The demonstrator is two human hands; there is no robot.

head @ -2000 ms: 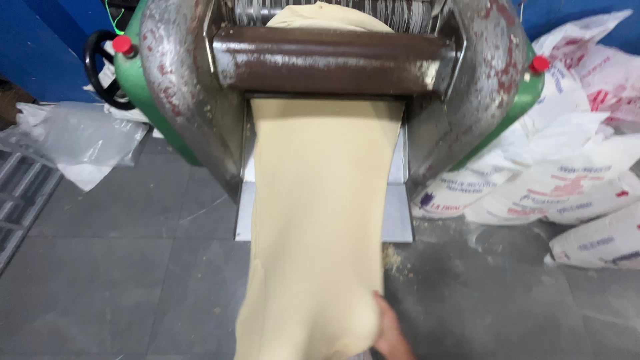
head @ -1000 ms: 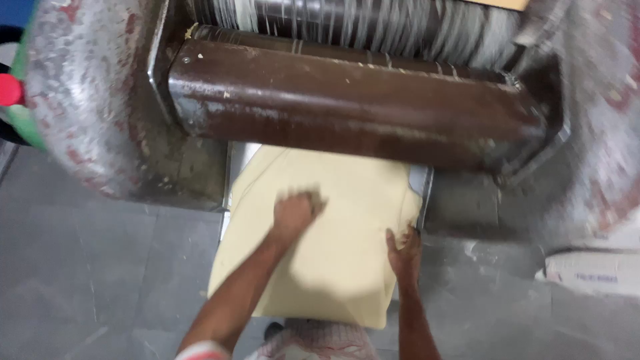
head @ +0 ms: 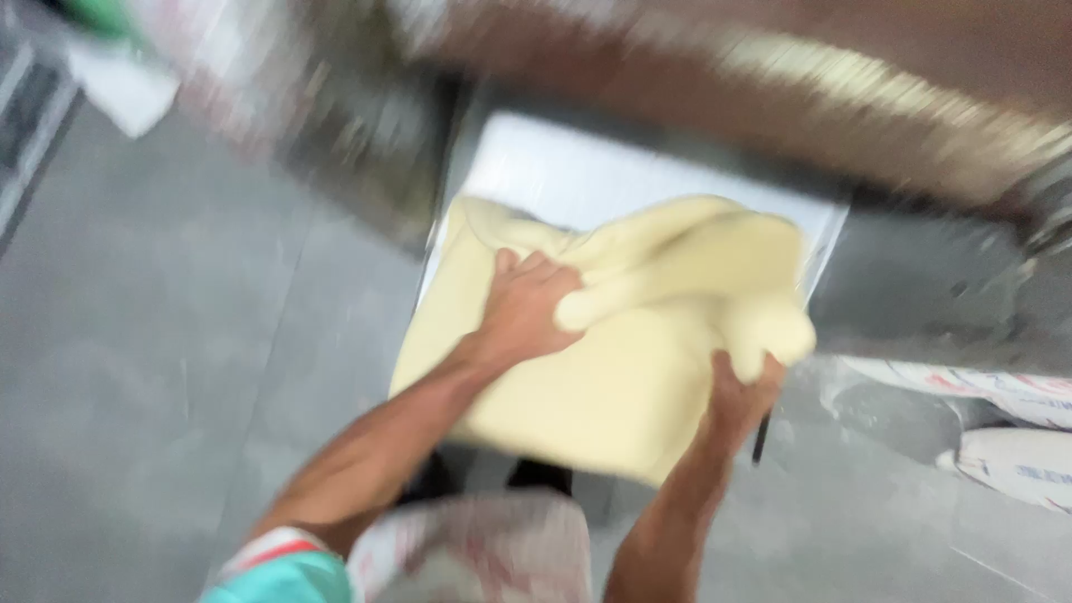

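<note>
A thick, pale yellow sheet of dough (head: 595, 394) lies partly on a white tray (head: 578, 172), its far part bunched into folds. My left hand (head: 532, 306) grips a fold of the dough near its left side, fingers curled into it. At the right edge, my right hand (head: 744, 389) holds a bulging corner of the dough between thumb and fingers. The near end of the sheet reaches back toward my body.
The dough machine's brown metal cover (head: 670, 92), blurred, spans the top beyond the tray. Printed sacks (head: 1017, 461) lie on the grey tiled floor at the right. A white plastic sheet (head: 126, 88) and a dark slatted rack (head: 33, 134) are at the upper left.
The dough lay flatter under my hands a second ago; its far part is now folded and bunched. My left hand, blurred over it then, now grips a fold. The view has tilted.
</note>
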